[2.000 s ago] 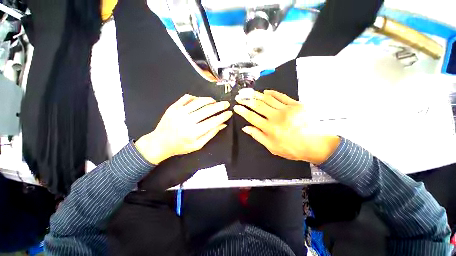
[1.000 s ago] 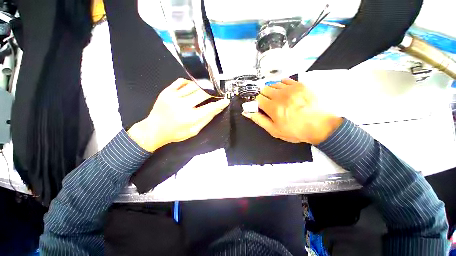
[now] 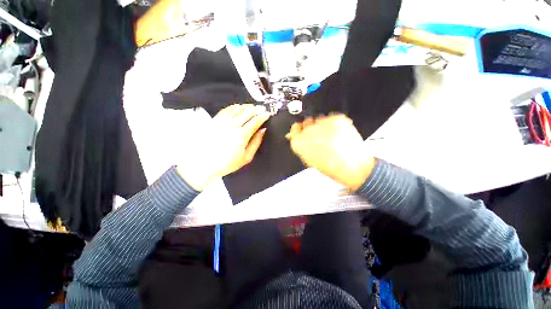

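A black cut panel point(image 3: 266, 172) lies on the white sewing table under the presser foot and needle point(image 3: 279, 104). More black cloth spreads to the left and right of the needle. My left hand point(image 3: 226, 142) lies flat at the panel's left side, its fingertips just below the presser foot. My right hand point(image 3: 329, 148) is right of the needle, its fingers curled down onto the cloth; whether they pinch it is hidden. The white sewing machine head with blue trim point(image 3: 278, 39) stands above both hands.
Stacked black cut pieces point(image 3: 84, 121) hang over the table at left. A black strip point(image 3: 370, 36) runs right of the machine head. A wooden-handled tool point(image 3: 432, 41), control panel point(image 3: 516, 53) and red loops point(image 3: 538, 122) are at right. Another person's hand point(image 3: 158, 23) shows at upper left.
The panel has turned and its lower edge now slants. Cloth left of the needle has drawn in, and more lies to the right. My right hand's fingers have curled. The view has shifted.
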